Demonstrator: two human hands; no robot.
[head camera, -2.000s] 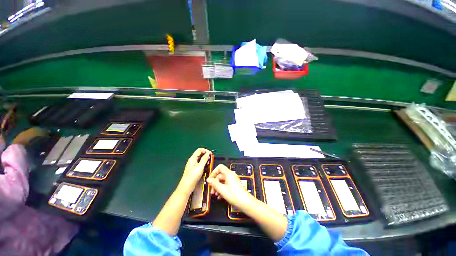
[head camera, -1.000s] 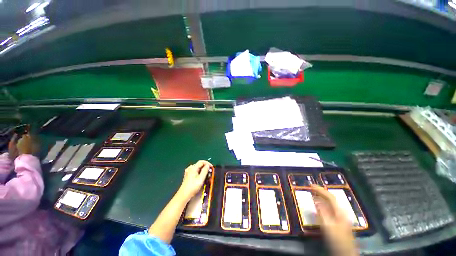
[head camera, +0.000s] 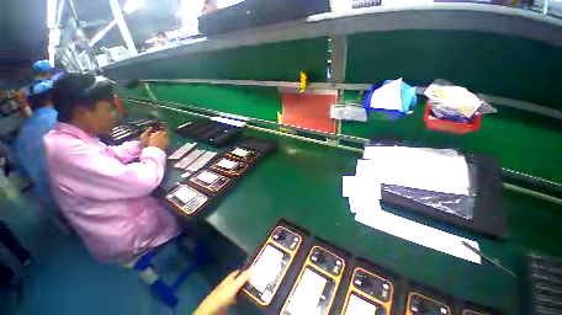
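Observation:
Orange-rimmed black phones lie in a row in a long black tray at the bottom centre. The leftmost phone has a pale rectangle inside; phones farther right are cut off by the bottom edge. My left hand is partly cut off at the bottom. Its fingertips are at the leftmost phone's left edge; whether they grip it is unclear. My right hand is out of the picture. A thin dark tool, perhaps tweezers, lies at the end of a white strip.
White sheets and a clear bag lie on a black component tray. A clear blister tray is cut off at right. A person in pink works at left beside another phone row. A red bin hangs behind.
The view has swung left, so the neighbour shows more fully and my phone tray sits lower. My right hand has left the picture. My left hand stays near the leftmost phone, lower along its edge.

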